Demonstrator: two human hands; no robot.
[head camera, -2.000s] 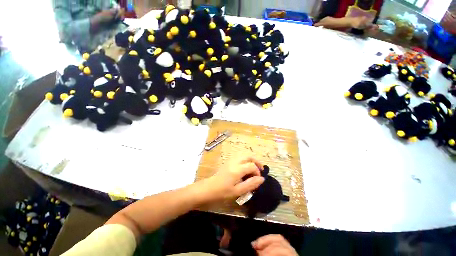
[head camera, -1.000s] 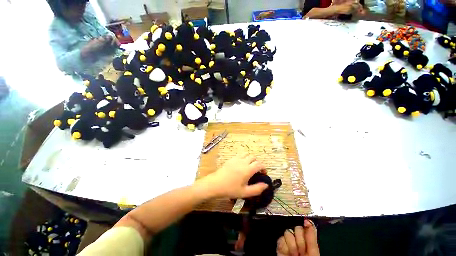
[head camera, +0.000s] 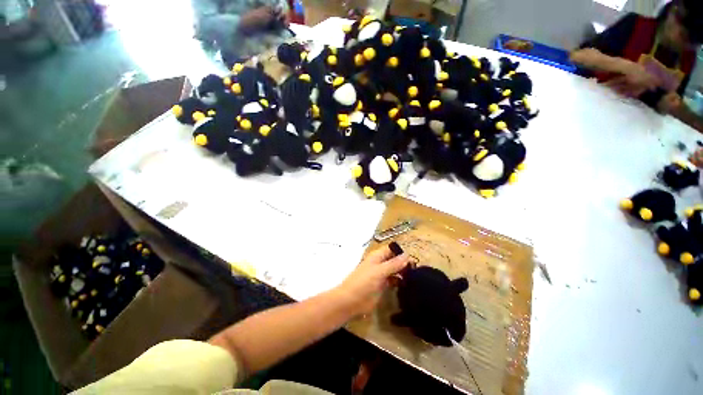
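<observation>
A plush penguin (head camera: 433, 305), black and fuzzy, lies on the tan cardboard work board (head camera: 505, 266) near the table's front edge. My left hand (head camera: 375, 279) holds it at its upper left; a short black part sticks up beside the fingertips. A fine thread (head camera: 465, 362) runs from a pale spot at the toy's lower side down to the bottom edge of the picture. No needle can be made out. My right hand is out of the picture. Silver thread snips (head camera: 395, 231) lie at the board's upper left.
A large pile of penguins (head camera: 385, 96) covers the table's far side. More penguins (head camera: 678, 231) lie at the right edge. An open carton (head camera: 181, 328) with penguins stands at lower left, another box (head camera: 146, 108) behind it. A blue tray (head camera: 532, 51) and a person (head camera: 644, 62) are at far right.
The view has swung left, showing more of the cartons. The toy has turned and now shows its whole black body. The right hand has left the picture at the bottom.
</observation>
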